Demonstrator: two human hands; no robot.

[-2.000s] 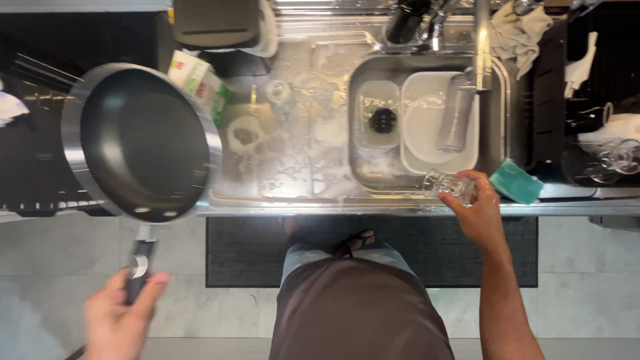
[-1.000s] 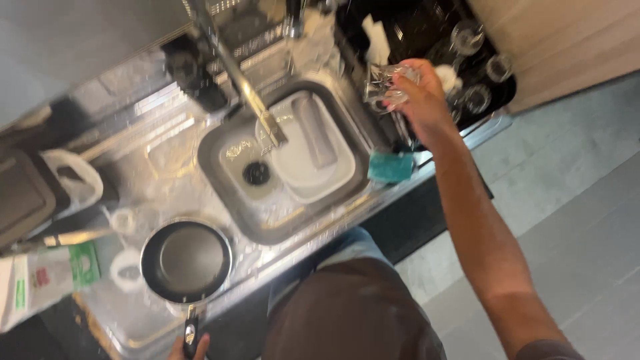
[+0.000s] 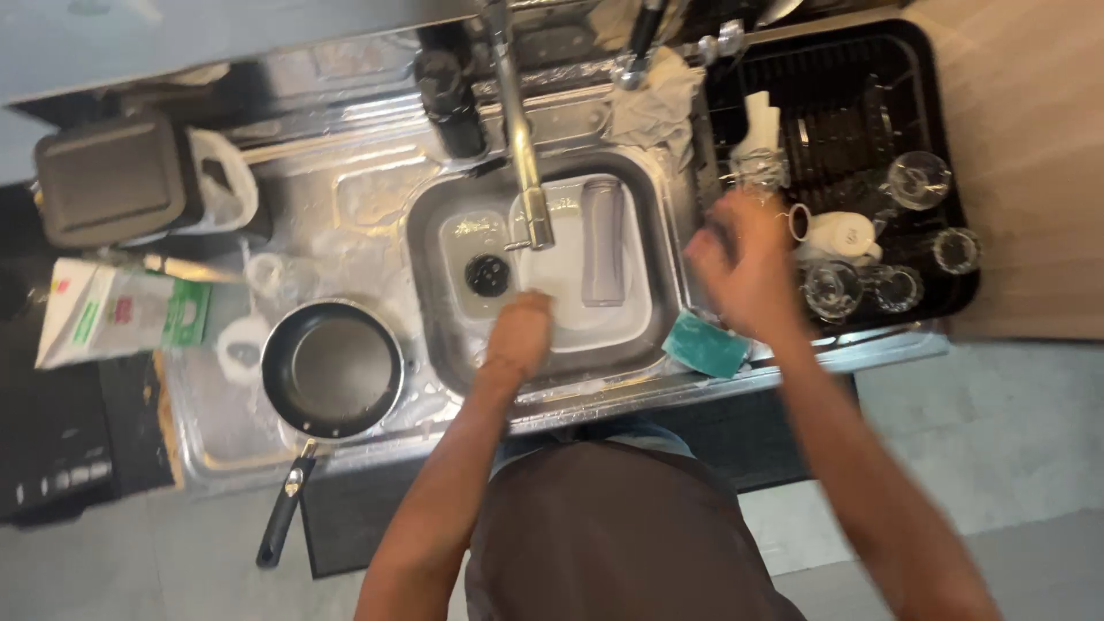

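Note:
My left hand (image 3: 521, 332) is over the near part of the sink basin, beside a white plastic tub (image 3: 561, 259); its fingers point down and whether they hold anything is hidden. A clear cylindrical container (image 3: 603, 241) lies in the tub. My right hand (image 3: 746, 259), blurred, hovers at the left edge of the black dish rack (image 3: 936, 95), just below a glass (image 3: 759, 168) in the rack; it appears to hold nothing. Near it a teal sponge (image 3: 705, 345) rests on the sink's front edge. The frying pan (image 3: 332, 369) stands on the drainboard, its handle sticking out over the front edge.
The faucet (image 3: 526, 172) reaches over the basin. A black bottle (image 3: 448, 103) and a crumpled cloth (image 3: 660, 108) are behind it. Several glasses (image 3: 832, 289) and a white cup (image 3: 841, 235) occupy the rack. At left are a dark lidded bin (image 3: 112, 181) and a carton (image 3: 121, 310).
My left hand has let go of the frying pan, now on the drainboard, and moved over the sink. The glass from my right hand is in the rack. The view has shifted and turned.

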